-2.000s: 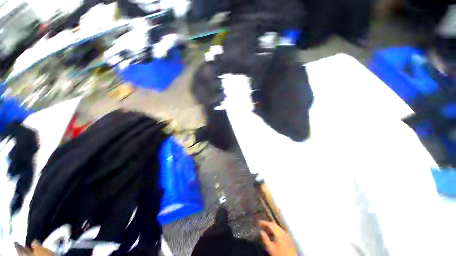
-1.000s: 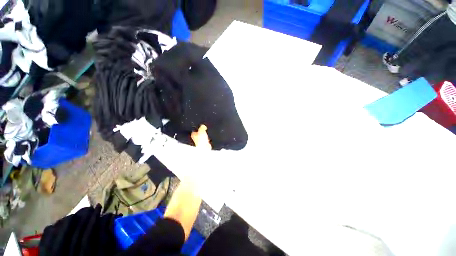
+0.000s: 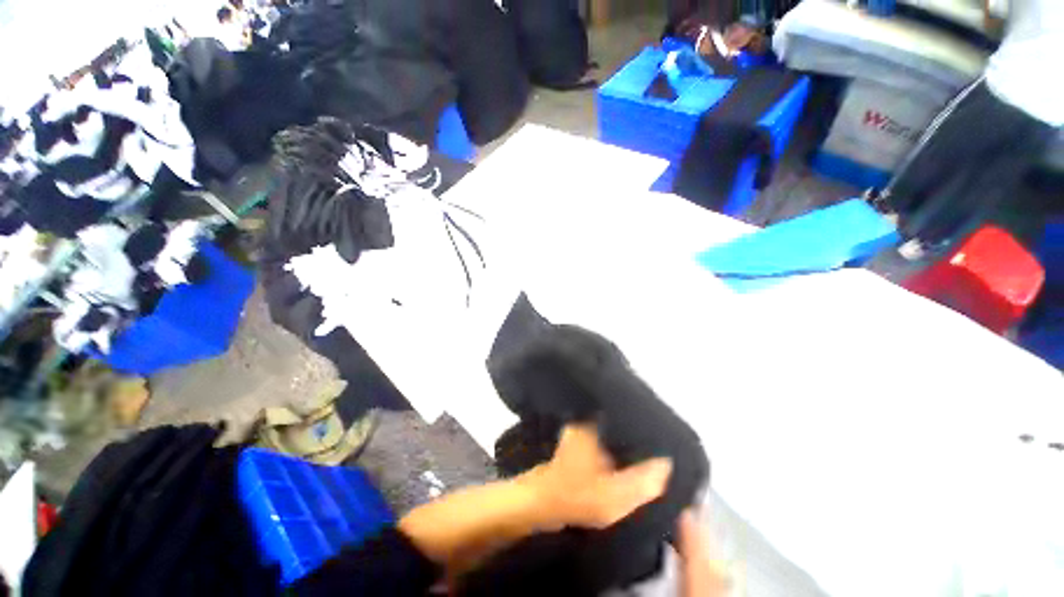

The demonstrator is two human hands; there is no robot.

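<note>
A black garment (image 3: 624, 408) is bunched over the near edge of the white table (image 3: 583, 257). My left hand (image 3: 583, 484) reaches in from the lower left and grips the garment, thumb and fingers spread over the cloth. My right hand (image 3: 705, 560) shows only in part at the bottom edge, blurred, close against the garment's right side; its grip cannot be made out. A pile of black garments with white ends (image 3: 333, 198) lies at the table's far left corner, with thin dark strips trailing over the white surface.
A light-blue flat piece (image 3: 805, 243) lies across the far table edge. A red container (image 3: 986, 280), a blue crate (image 3: 642, 111) and a person's dark trousers (image 3: 968, 157) are beyond it. Black cloth (image 3: 140, 513) and a blue crate (image 3: 309, 507) are at lower left.
A black garment that lay beside the pile is now near me at the table's front edge. My left hand has come back with it, and part of my right hand has appeared.
</note>
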